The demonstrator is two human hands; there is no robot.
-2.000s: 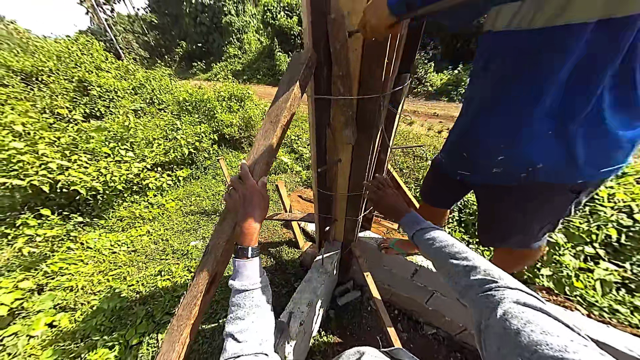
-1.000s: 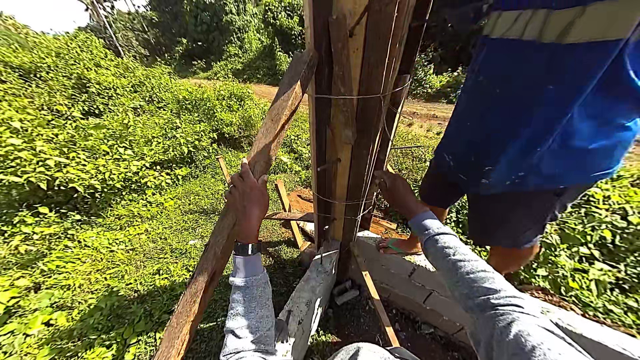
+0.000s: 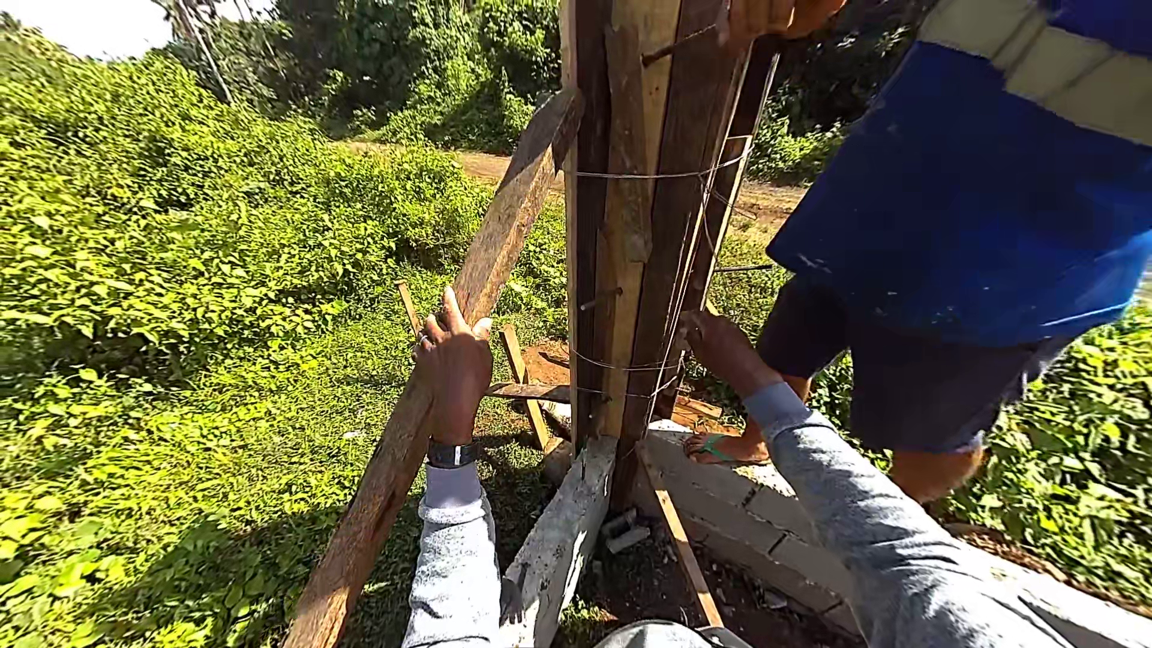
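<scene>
My left hand (image 3: 457, 369) rests on a long wooden plank (image 3: 504, 234) that leans at a slant, its top end against the left side of an upright wooden column form (image 3: 621, 216). The form is made of boards bound with tie wire (image 3: 661, 175), and nails stick out of it. At the form's right side, my right hand (image 3: 720, 346) has its fingers curled by the vertical wires (image 3: 686, 270); whether it grips one I cannot tell.
A co-worker in a blue shirt (image 3: 972, 207) stands close on the right, a foot in a flip-flop (image 3: 729, 447) on the concrete block wall (image 3: 765, 504). A concrete beam (image 3: 558, 540), a thin wood strip (image 3: 684, 549) and rubble lie below. Dense bushes (image 3: 180, 234) grow at left.
My right hand has come off its flatter pose against the form and its fingers are now curled. The co-worker has shifted, and a hand shows again at the top of the form. My left hand stays on the plank.
</scene>
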